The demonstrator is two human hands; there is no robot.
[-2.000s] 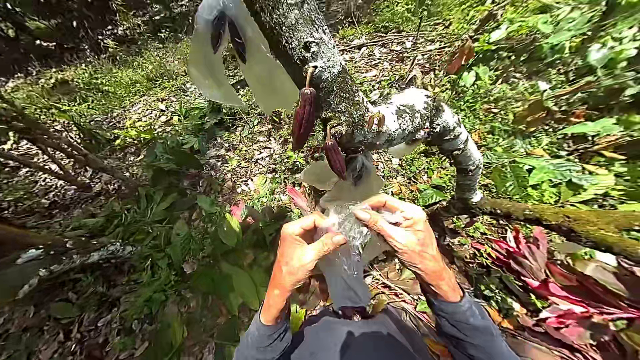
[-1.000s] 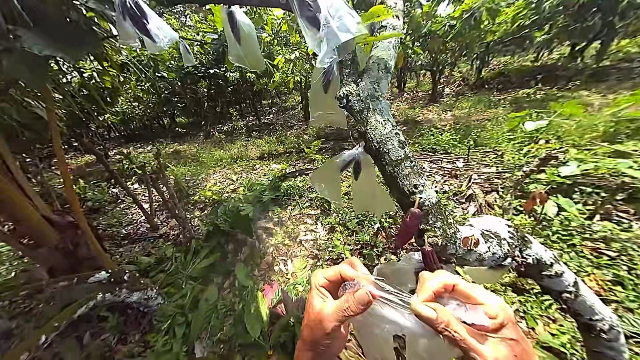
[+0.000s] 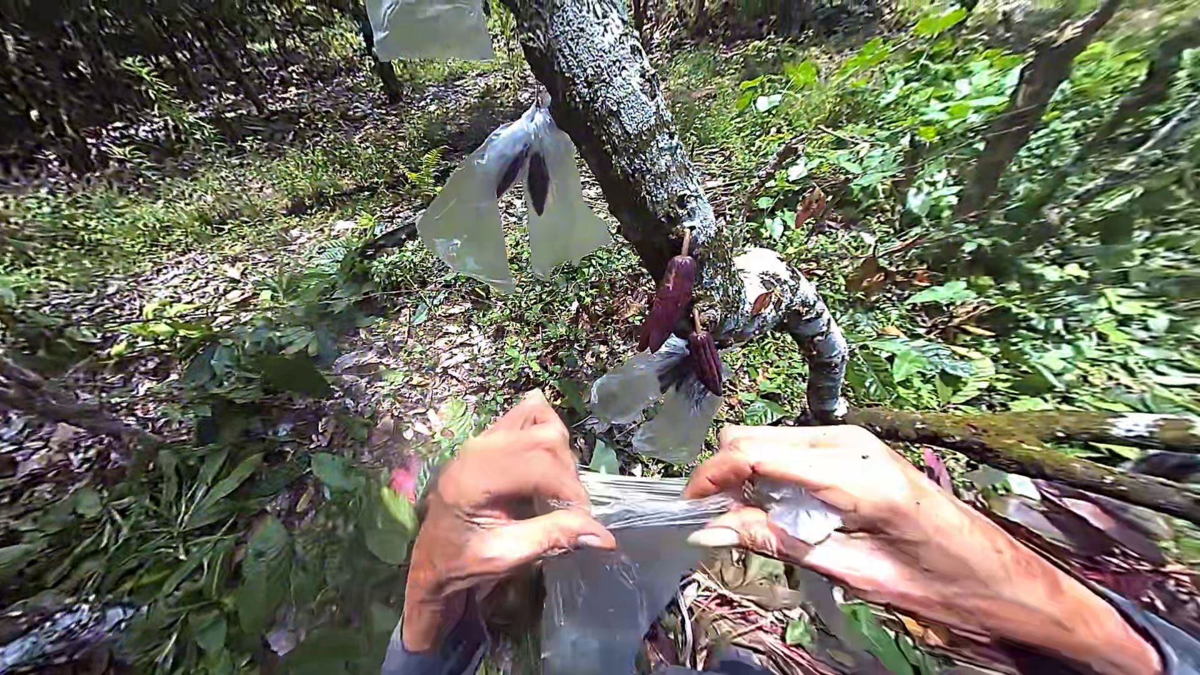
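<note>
A translucent plastic bag (image 3: 609, 581) is stretched between my hands near the bottom centre, its gathered edge pulled taut. My left hand (image 3: 511, 516) grips one side and my right hand (image 3: 825, 516) pinches the other, with a crumpled bit of plastic at its fingers. Just above and beyond them, two uncovered dark red cacao pods, a larger one (image 3: 670, 302) and a smaller one (image 3: 705, 361), hang from the trunk. Behind the smaller pod is a bagged pod (image 3: 677, 412). Further up, two dark pods hang inside clear bags (image 3: 562, 202) tied to the trunk.
The lichen-covered cacao trunk (image 3: 637, 112) slants across the centre, with a pale curved limb (image 3: 797, 309) bending down right. A mossy branch (image 3: 1012, 436) lies to the right. Another bag (image 3: 429, 28) hangs at the top. Leafy plants and leaf litter surround the tree.
The view has swung up and back down. My hands have moved apart compared with two seconds ago, and the plastic between them is now stretched wide.
</note>
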